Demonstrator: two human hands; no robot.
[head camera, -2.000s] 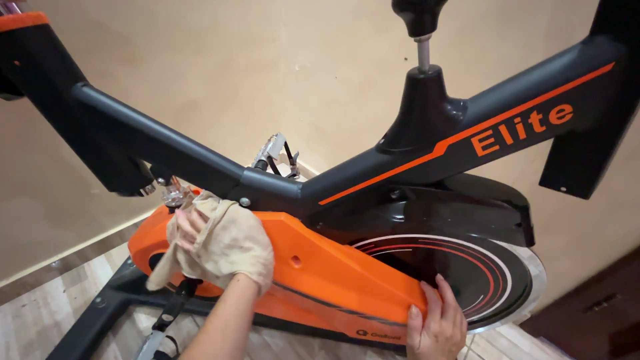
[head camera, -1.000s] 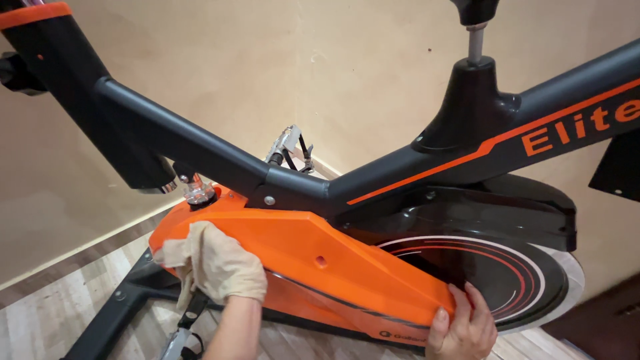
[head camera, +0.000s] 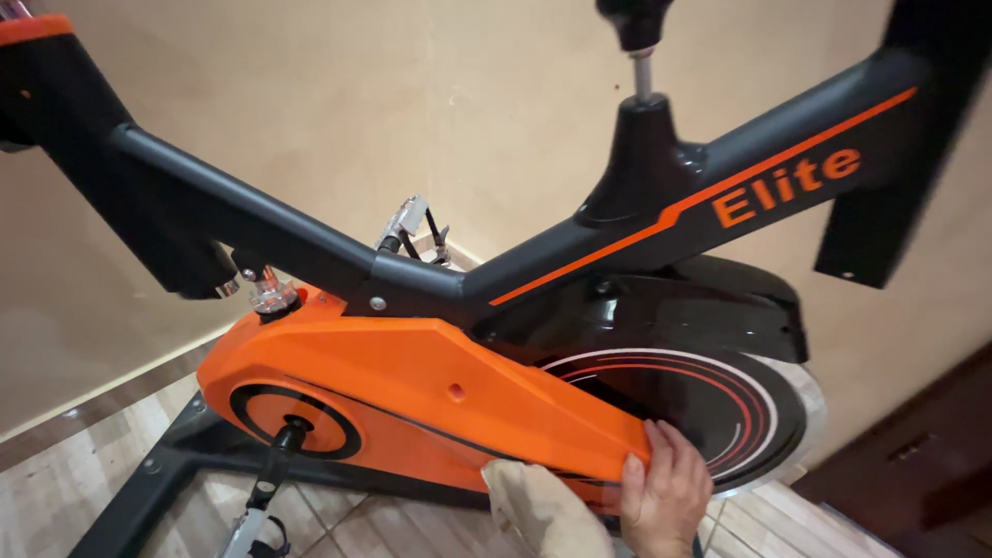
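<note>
A stationary exercise bike with a black frame (head camera: 256, 209) has an orange plastic drive cover (head camera: 387, 356). At the bottom centre a beige cloth (head camera: 542, 511) lies against the cover's lower edge; it covers my left hand, whose fingers are hidden. My right hand (head camera: 666, 488) rests on the narrow right end of the cover, thumb on the orange face and fingers at its edge beside the black flywheel (head camera: 697, 411). It holds nothing.
A crank arm (head camera: 283, 457) with a pedal (head camera: 246, 535) points down at the lower left. The far pedal (head camera: 403, 221) shows behind the frame. A black knob (head camera: 635, 23) stands above. Behind are a beige wall (head camera: 496, 101) and brown furniture (head camera: 914, 449).
My left hand and the cloth have moved from the left end of the orange cover to its lower edge near my right hand. The right hand stays at the cover's right end.
</note>
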